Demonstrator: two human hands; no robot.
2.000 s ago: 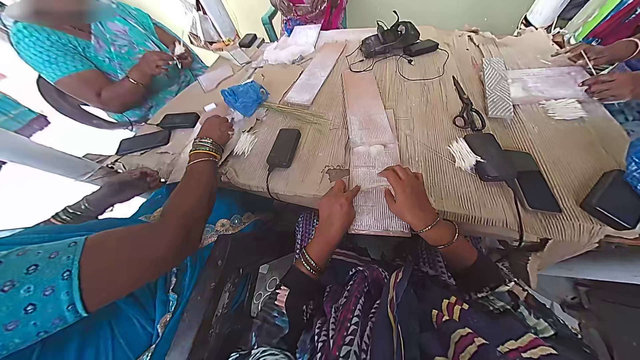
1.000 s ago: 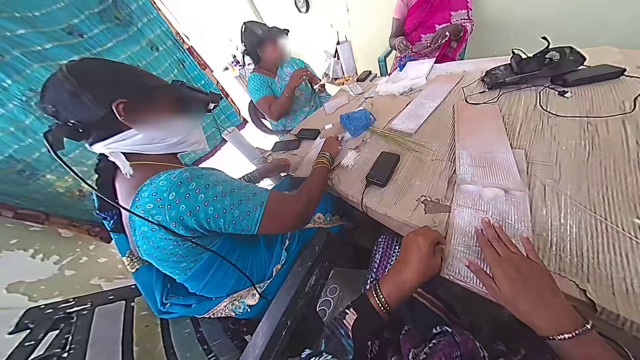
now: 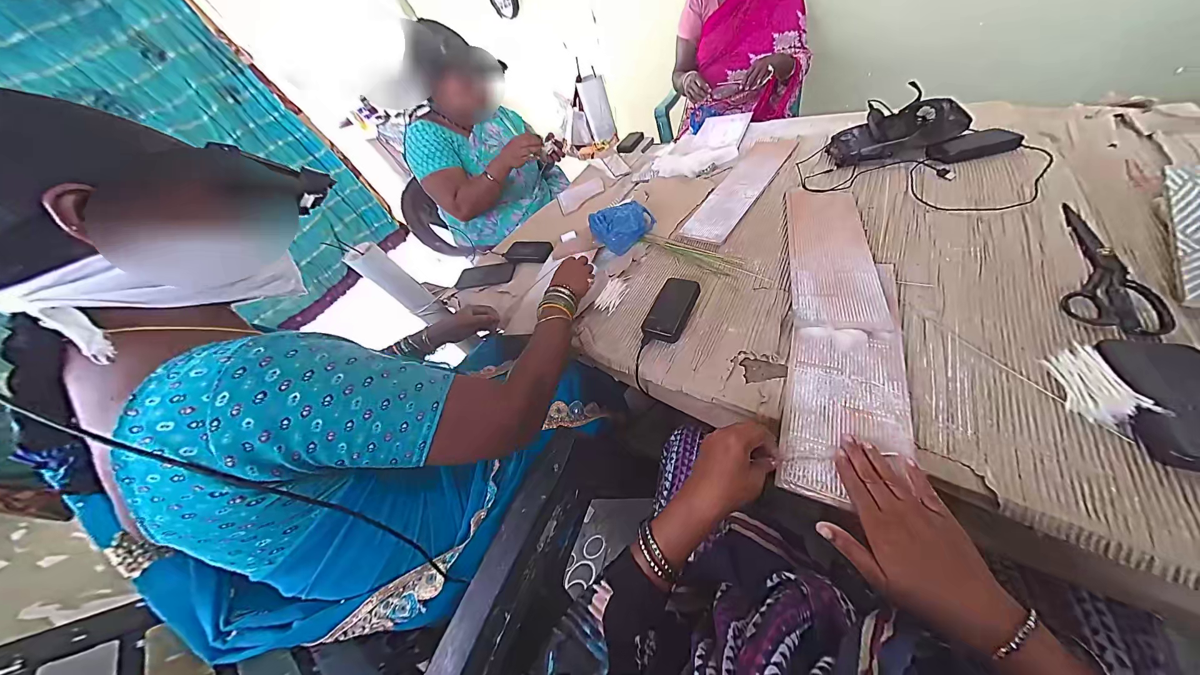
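Note:
A long ribbed board [image 3: 830,253] lies on the cardboard-covered table, reaching to its near edge. A small tuft of white cotton [image 3: 848,338] rests across its middle. My left hand [image 3: 736,473] is at the board's lower left edge, thumb and fingers pinched together; whether something thin is between them cannot be told. My right hand [image 3: 905,534] lies palm down with fingers spread, its fingertips on the lower part of the board. White cotton wicks [image 3: 1097,386] lie in a bundle to the right.
Black scissors [image 3: 1111,281] and a black case [image 3: 1158,398] lie right. A black power bank [image 3: 671,309] with a cable, thin sticks [image 3: 708,258] and a blue plastic bag [image 3: 622,227] are left. A head strap with cables [image 3: 900,131] sits farther back. A co-worker's arm [image 3: 506,394] reaches in at left.
The view has swung left since two seconds ago. My hands, close together on the board then, are now apart, the right one flattened with its fingers spread.

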